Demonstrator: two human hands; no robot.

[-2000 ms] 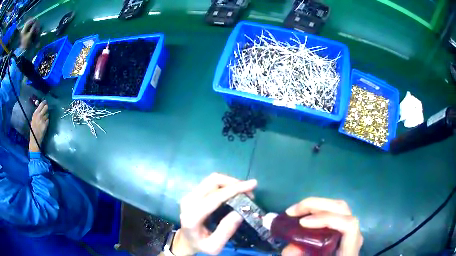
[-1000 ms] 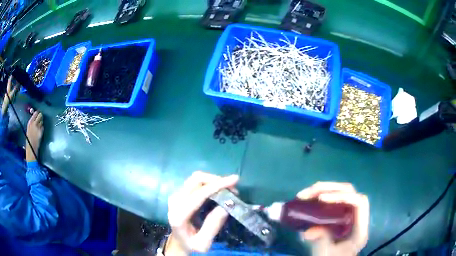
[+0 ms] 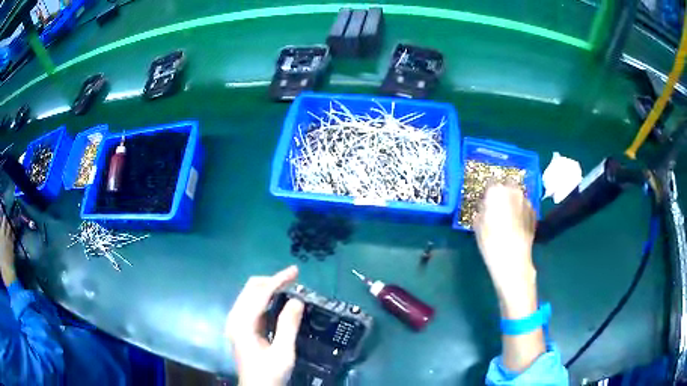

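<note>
My left hand (image 3: 264,324) grips an open black camera housing (image 3: 328,328) with a ribbed inside and mottled outer edge, near the bench's front edge. The dark-red dispensing bottle (image 3: 405,304) lies on the bench to the right of the housing, its pale needle tip pointing up-left. My right hand (image 3: 505,215) reaches into the small blue bin (image 3: 503,153) of tiny brass fittings (image 3: 486,175). Its fingertips are among the fittings, and whether they hold one is hidden.
A large blue bin (image 3: 365,202) of white leads stands centrally, black rings (image 3: 312,235) below it. An electric screwdriver (image 3: 587,197) and white cloth (image 3: 561,177) lie right. More blue bins and a person's blue sleeve (image 3: 45,339) are left. Housings and upright black blocks (image 3: 355,32) stand beyond.
My right hand has put the red bottle down on the bench and moved up into the brass bin. My left hand has turned the housing so its open inside shows. The view has shifted.
</note>
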